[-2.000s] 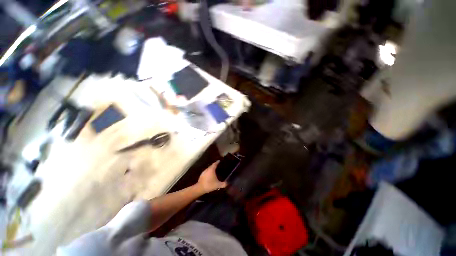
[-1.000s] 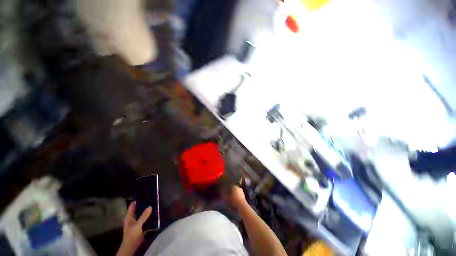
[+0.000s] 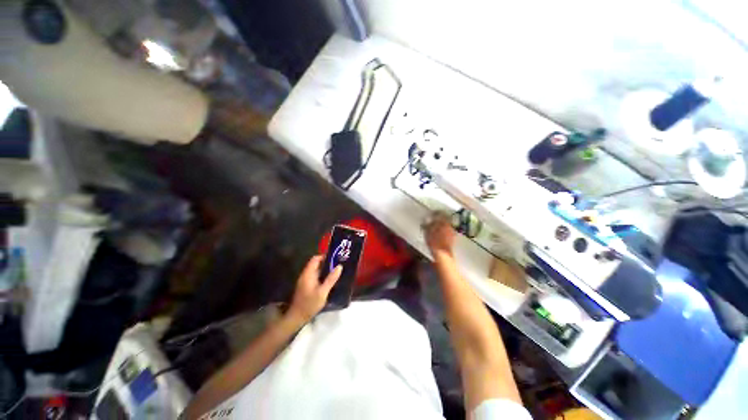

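Observation:
My left hand (image 3: 308, 289) holds a dark smartphone (image 3: 348, 261) upright, its screen lit with pale digits. My right hand (image 3: 439, 233) is at the front edge of the white machine table (image 3: 316, 115), beside black looped handles that look like scissors (image 3: 467, 222); its fingers are blurred and I cannot tell if it grips anything. The white sewing machine (image 3: 525, 221) lies along the table, its needle end towards the left. A dark-edged cream panel (image 3: 361, 102) lies left of it, with a dark piece (image 3: 345, 156) at its lower end.
A red stool (image 3: 377, 256) is partly under the table's front edge, behind the phone. A brown block (image 3: 508, 274) lies on the machine bed. Dark thread cones (image 3: 679, 108) stand behind the machine. A blue surface (image 3: 681, 340) is at the right. A pale dress form (image 3: 123, 90) stands upper left.
The view has swung from the cutting table to the sewing machine table. The phone has stayed in my left hand and its screen is now lit. My right hand has moved up to the table.

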